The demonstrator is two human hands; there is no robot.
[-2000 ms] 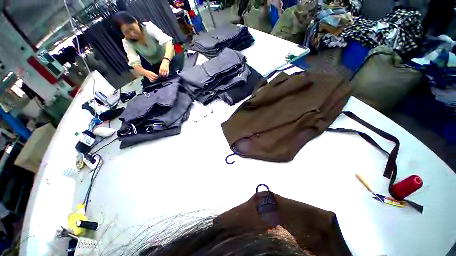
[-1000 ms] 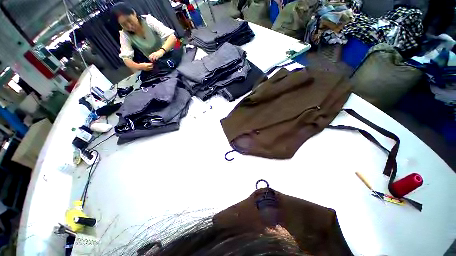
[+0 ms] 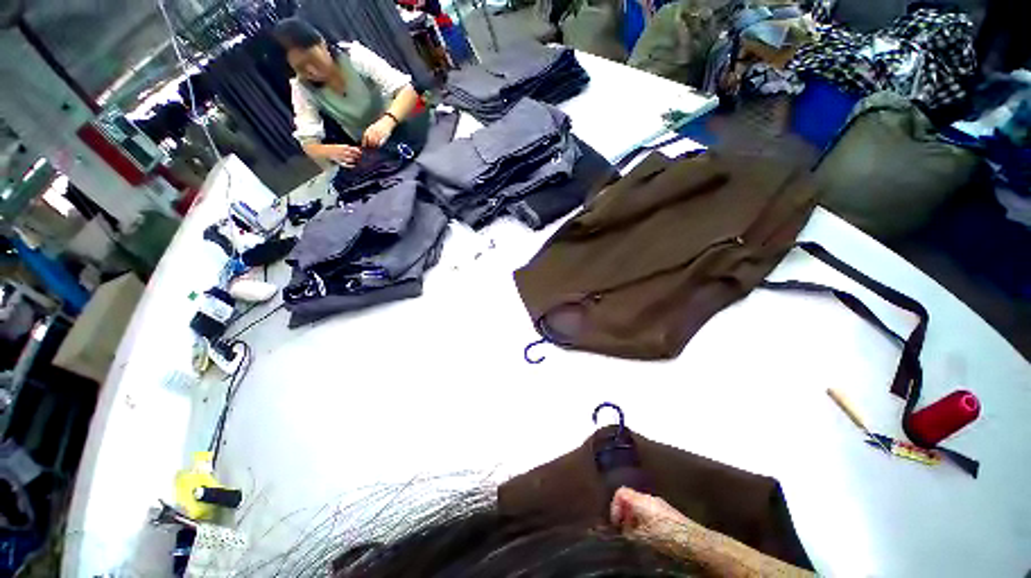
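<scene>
A brown sleeveless garment (image 3: 724, 492) lies at the bottom of the view, a black hanger (image 3: 609, 418) hook standing out of its neckline. My right hand (image 3: 653, 517) comes in from the lower right, bare, its fingers bunched at the neckline just below the hanger hook, apparently pinching the cloth; the fingertips are small and partly unclear. Dark hair covers the bottom edge and hides part of the garment. My left hand is not in view.
A second brown garment (image 3: 678, 260) lies farther up the white table (image 3: 373, 395), its ties trailing right to a red thread cone (image 3: 945, 417) and snips (image 3: 901, 448). Grey folded stacks (image 3: 367, 254), corded devices and another person stand beyond; yellow item (image 3: 199, 488) at left.
My right hand has come into clearer view at the neckline; before, only a little skin showed there. The view has shifted slightly. The other person's hands have moved over the dark cloth.
</scene>
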